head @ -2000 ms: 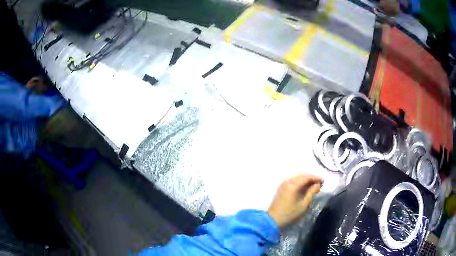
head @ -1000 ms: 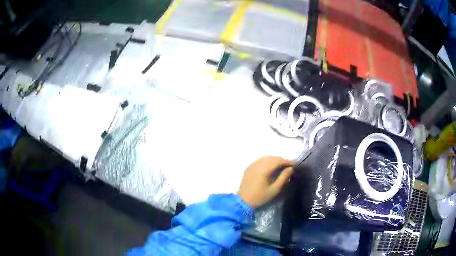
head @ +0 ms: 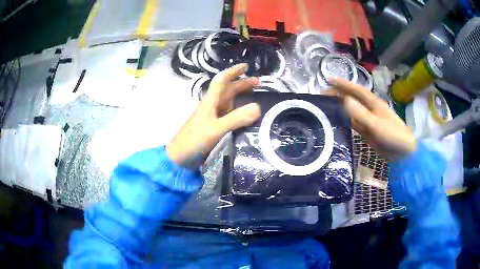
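The black box-shaped projector(?) [head: 247,178] stands in front of me, its glossy front covered in shiny, wrinkled film. A white lens trim ring [head: 266,149] sits around the dark round lens [head: 292,139]. My left hand [head: 216,113] is at the box's upper left corner, thumb on the front edge and fingers over the top. My right hand [head: 376,118] is at the upper right corner, fingers bent along the top and side. The fingertips of the right hand are partly blurred; no small item shows in either hand.
Silver-white and dark rings [head: 223,50] lie piled behind the box, some in clear plastic. A label sheet [head: 368,202] lies at right, partly under the right arm. Beyond are a yellow container [head: 416,79], a white fan(?) [head: 468,50] and a red-orange mat [head: 305,18].
The view has swung right, so the box now appears central. My left hand has moved from beside the box onto its upper left corner. My right hand has come into view at the upper right.
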